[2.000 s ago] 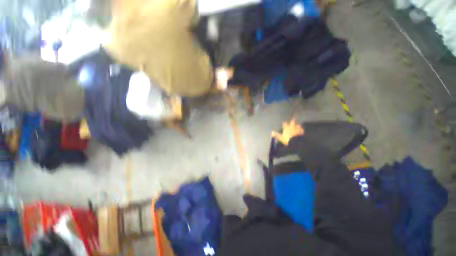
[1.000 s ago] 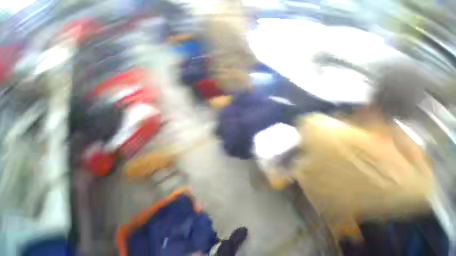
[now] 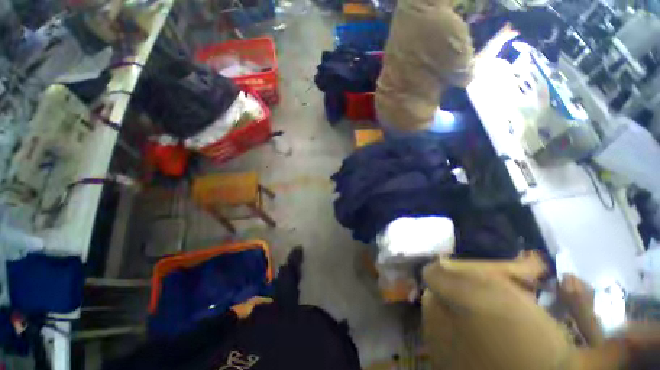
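Observation:
Navy cloth (image 3: 211,284) fills an orange-rimmed bin (image 3: 161,269) at the lower left. What looks like my left hand (image 3: 250,306) is at the bin's lower right side, beside the cloth. It is small and blurred, and I cannot tell whether it grips anything. My dark clothing with a pale mark fills the bottom centre. My right hand is not in view.
A wooden stool (image 3: 226,189) and red crates (image 3: 235,134) stand beyond the bin. A long table (image 3: 119,101) runs along the left. People in tan tops (image 3: 492,318) sit at machine tables on the right, near dark cloth heaps (image 3: 394,181).
The view has swung left and steadied. The orange-rimmed bin, stool and red crates now show clearly, and a hand shows beside the bin.

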